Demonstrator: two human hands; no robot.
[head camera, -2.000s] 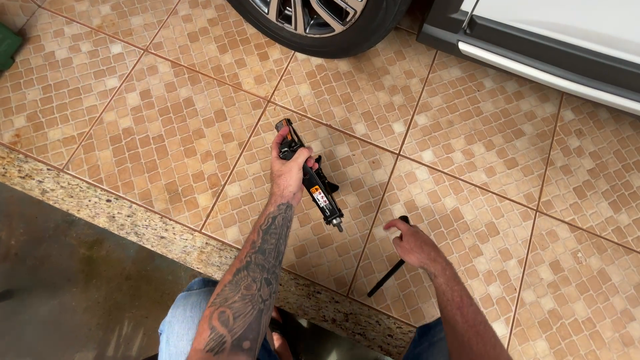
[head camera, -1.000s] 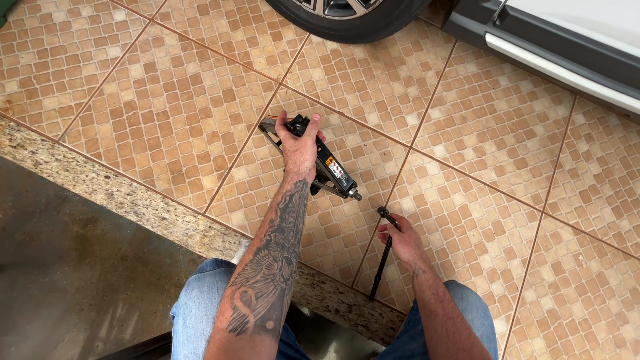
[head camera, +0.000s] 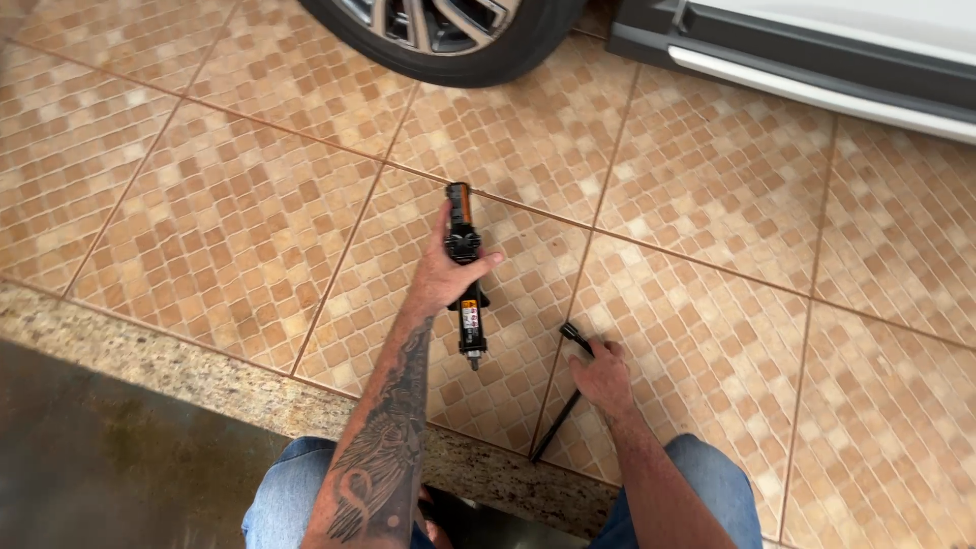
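Note:
A black scissor jack (head camera: 471, 324) with a warning label is gripped around its middle by my left hand (head camera: 450, 271), thumb over the near side. Its metal screw end points toward me. To the right, my right hand (head camera: 604, 375) holds a black L-shaped lug wrench (head camera: 558, 427) near its bend. The wrench's socket end (head camera: 573, 333) points up and left, toward the jack but apart from it, and the long shaft slants down to the left. Part of the bend is hidden by the fingers.
A car wheel (head camera: 465, 72) with an alloy rim stands on the tiled floor (head camera: 709, 198) ahead. The car's side sill (head camera: 808, 88) runs along the upper right. A granite edging strip (head camera: 229, 381) borders a darker, lower floor at the left.
My left hand has turned the jack from a slant to nearly in line with my view. The wrench's socket end now points up and left, away from its earlier angle in my right hand.

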